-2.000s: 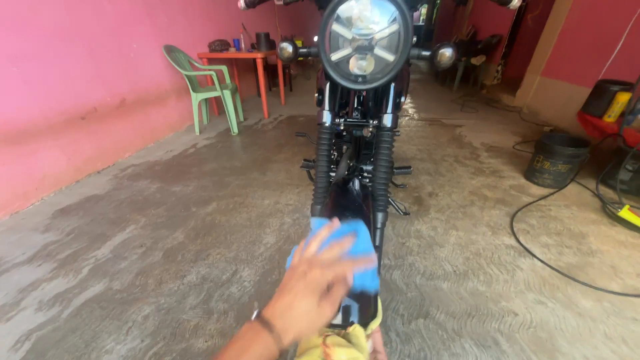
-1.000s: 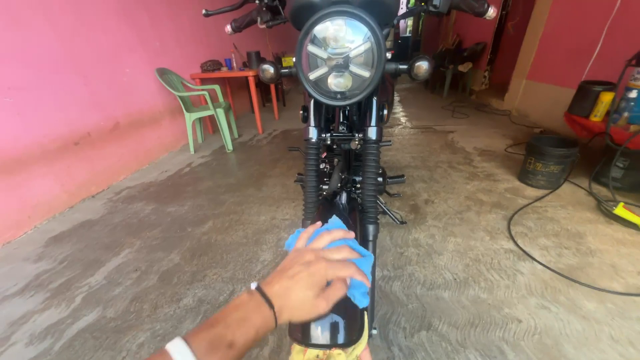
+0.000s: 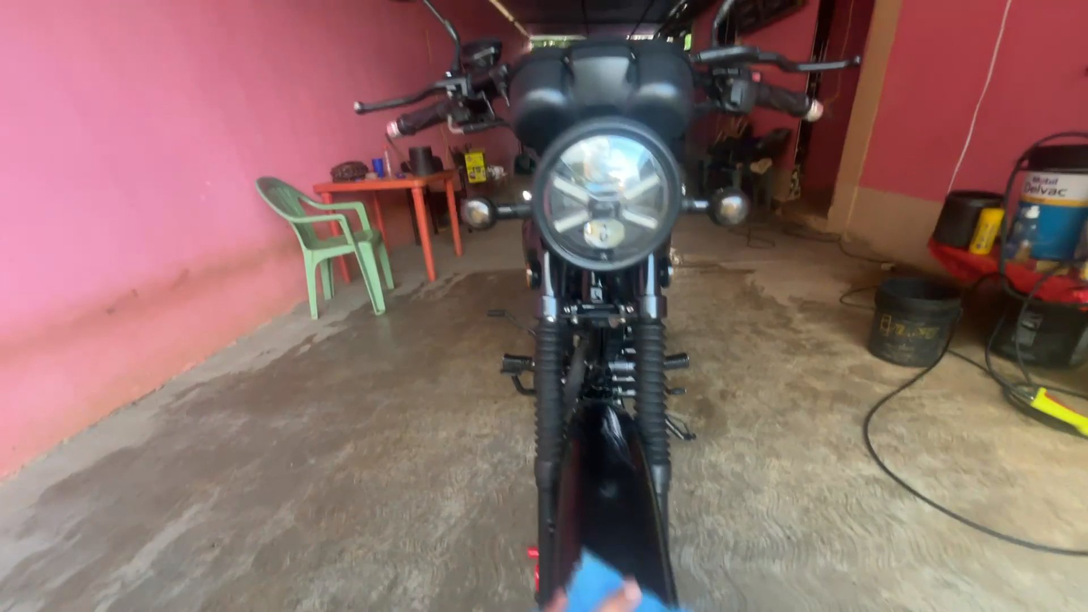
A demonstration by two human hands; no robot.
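A motorcycle faces me, its round headlight [image 3: 605, 195] in the upper middle and its black front fender [image 3: 610, 501] below, between two forks with rubber gaiters [image 3: 651, 382]. At the bottom edge, a blue cloth [image 3: 595, 586] lies against the lower part of the fender. Fingertips of one hand [image 3: 620, 597] show on the cloth; the rest of that hand is cut off by the frame. From the earlier frames it is the left-side arm's hand, but which hand it is I cannot tell for certain. No other hand is visible.
A green plastic chair [image 3: 331, 229] and a red table [image 3: 391, 183] stand by the pink wall at left. At right are a black bucket [image 3: 914, 323], a red surface [image 3: 960, 259] with containers, and a black hose [image 3: 901, 476] curving over the wet concrete floor.
The hand and blue cloth have moved down the fender to the bottom edge. The yellow cloth seen low on the fender earlier is out of view. The view has tilted up.
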